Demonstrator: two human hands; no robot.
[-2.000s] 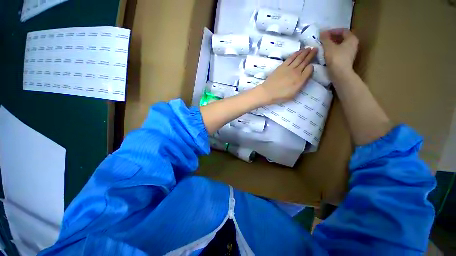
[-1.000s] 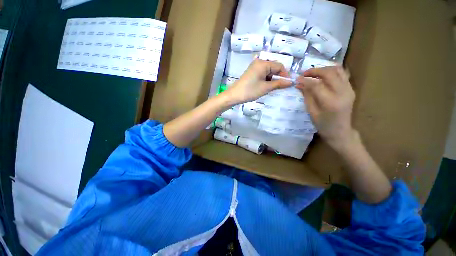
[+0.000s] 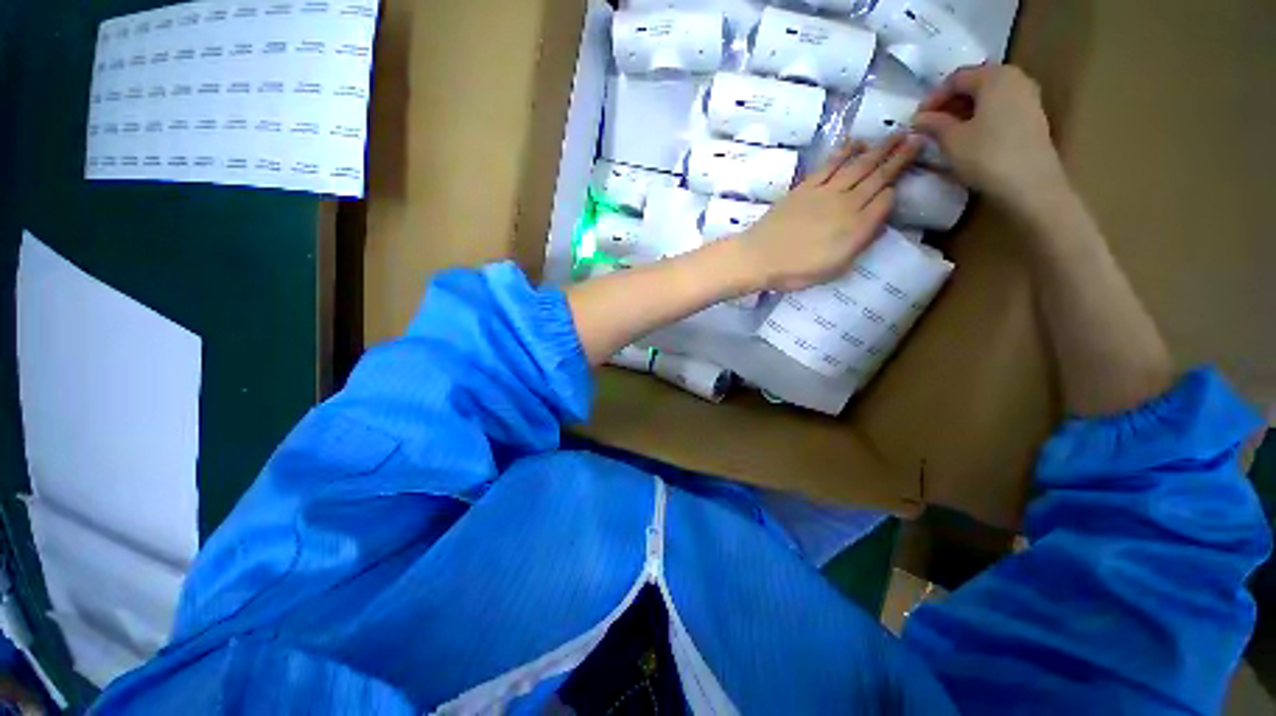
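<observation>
White cylindrical units lie in rows in a large brown carton, some in clear wrap. My left hand lies with fingers stretched on a unit at the right of the rows. My right hand touches the same area, thumb and index finger bent close together at the unit's edge. Whether a small label is between those fingertips is hidden. A label sheet with printed lines lies in the carton below my hands, on a plain white sheet.
Another label sheet and a plain sheet lie on the green bench at left. A green light glows at the left edge of the units. Wide carton flaps stand at both sides.
A second ago my hands met above the units with a small pale piece between the fingertips. They have moved up and right onto a unit, and my left fingers have straightened.
</observation>
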